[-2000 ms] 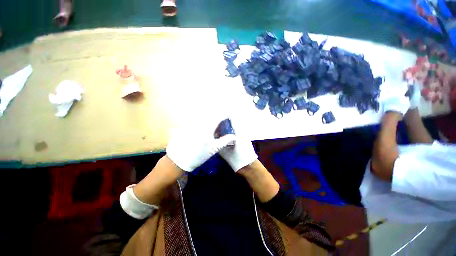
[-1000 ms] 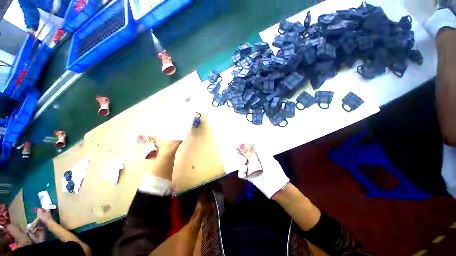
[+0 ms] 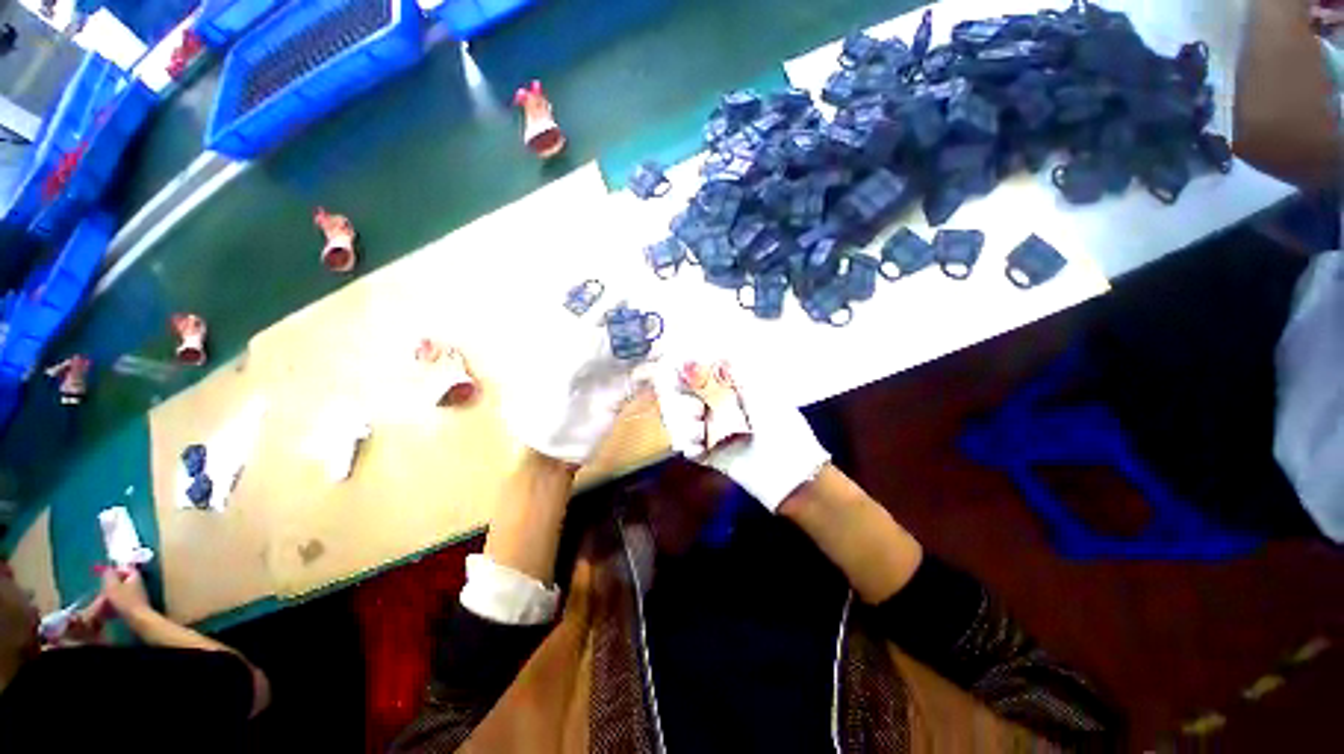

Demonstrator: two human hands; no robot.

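Observation:
My right hand (image 3: 770, 454), in a white glove, holds a pink-tan moulded part (image 3: 716, 407) with its reddish knobbly top up and its hollow end towards me. My left hand (image 3: 579, 410), gloved, is just left of it. A dark strapped piece (image 3: 632, 332) shows at the left fingertips and looks gripped, loop to the right. A smaller dark piece (image 3: 585, 296) lies on the white sheet beyond. A large heap of dark strapped pieces (image 3: 914, 148) lies to the right. Another moulded part (image 3: 445, 373) lies on the cardboard (image 3: 339, 520).
Moulded parts (image 3: 541, 121) stand spaced on the green belt (image 3: 428, 184). Blue trays (image 3: 317, 74) are beyond it. A crumpled white scrap (image 3: 347, 449) and a white strip with dark pieces (image 3: 226, 469) lie left. A worker's hands (image 3: 126, 589) are lower left; another's arm (image 3: 1297, 111) is at right.
My left hand has come back from the left to beside my right hand, with a dark piece now at its fingertips. My right hand still holds the moulded part. The view has shifted slightly.

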